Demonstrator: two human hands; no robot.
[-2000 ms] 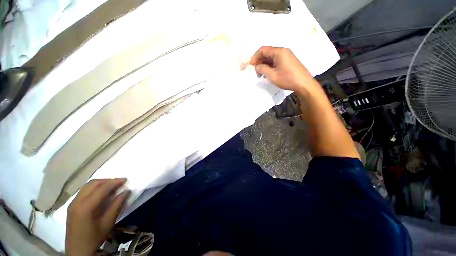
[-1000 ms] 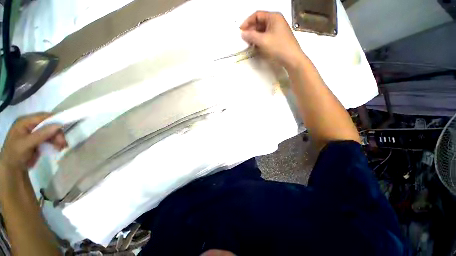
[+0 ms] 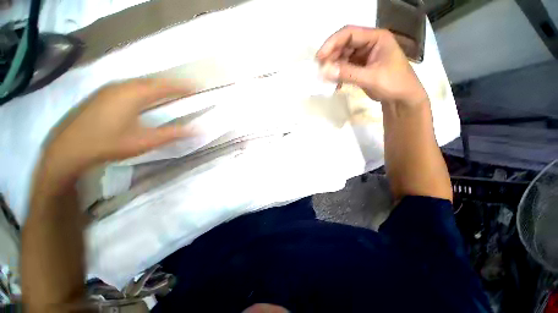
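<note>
Long curved beige-grey fabric strips [image 3: 177,164] lie side by side on the white-covered table. A thin white interlining strip [image 3: 183,136] lies over one of them; its edges are hard to see against the bright cloth. My left hand [image 3: 119,125] is blurred, fingers apart, above the strips' left part and hides some of them. My right hand [image 3: 376,64] pinches what looks like the strip's white right end between thumb and fingers; glare hides the exact edge.
The steam iron [image 3: 58,58] stands at the far left beside a green hose [image 3: 26,55]. A brown-grey strip [image 3: 141,27] lies along the far side. The metal iron rest [image 3: 402,27] is behind my right hand. A fan [image 3: 541,214] stands at right; bundles [image 3: 137,286] are below the table's near-left edge.
The white strip was stretched between both hands and now lies lower over the fabric. My left hand has let go of its left end and moved right. My right hand has moved slightly right.
</note>
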